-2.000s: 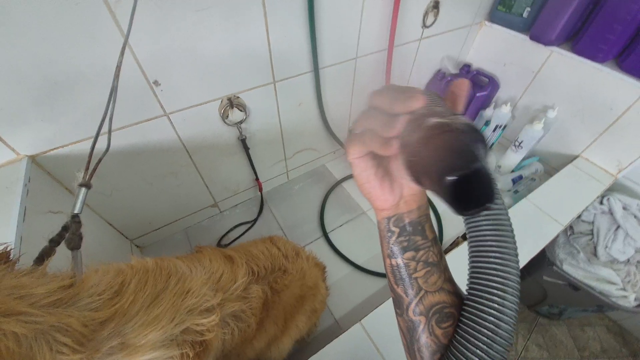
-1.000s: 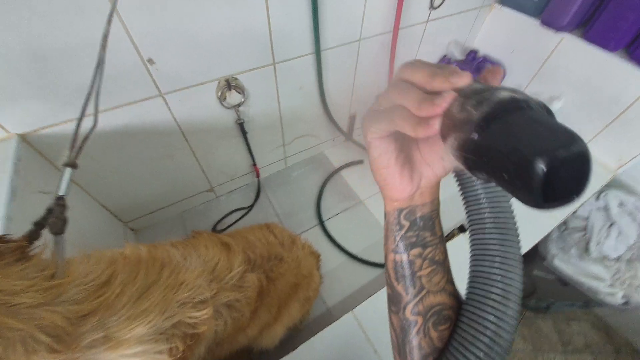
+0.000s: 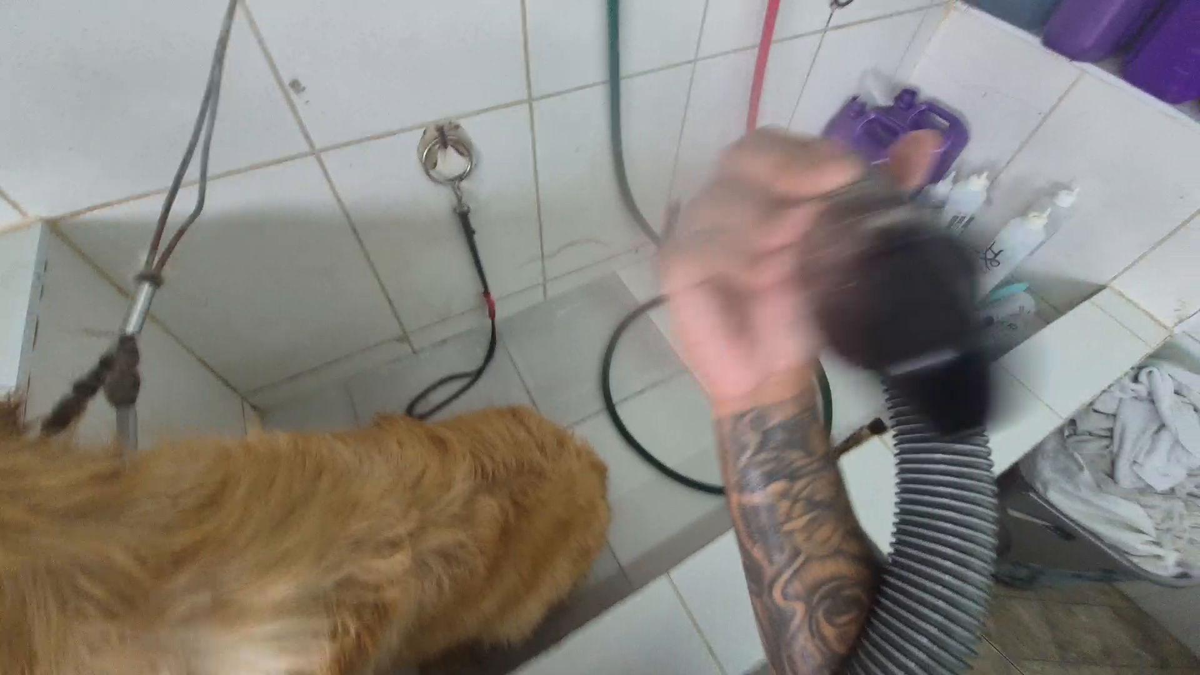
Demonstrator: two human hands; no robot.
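My right hand [image 3: 750, 253], blurred, is raised right of centre, its fingers closed around the dark nozzle of a dryer hose [image 3: 891, 281]. From the nozzle a grey corrugated hose [image 3: 937, 525] runs down beside my tattooed forearm. At lower left, apart from the hand, a dog's golden-furred body [image 3: 422, 525] stands in the tiled tub; its head is not clearly in view. My left hand is out of view.
A cable restraint [image 3: 141, 309] hangs at left. A black tether [image 3: 478, 272] hangs from a wall ring [image 3: 447, 155]. A green hose [image 3: 614, 375] curls in the tub. Purple jugs [image 3: 900, 131] and white bottles [image 3: 1017, 239] stand at right, near crumpled towels [image 3: 1144, 431].
The nozzle in my right hand has turned: a second ago its black end pointed right, and now it points down and to the right. The grip stays closed on it.
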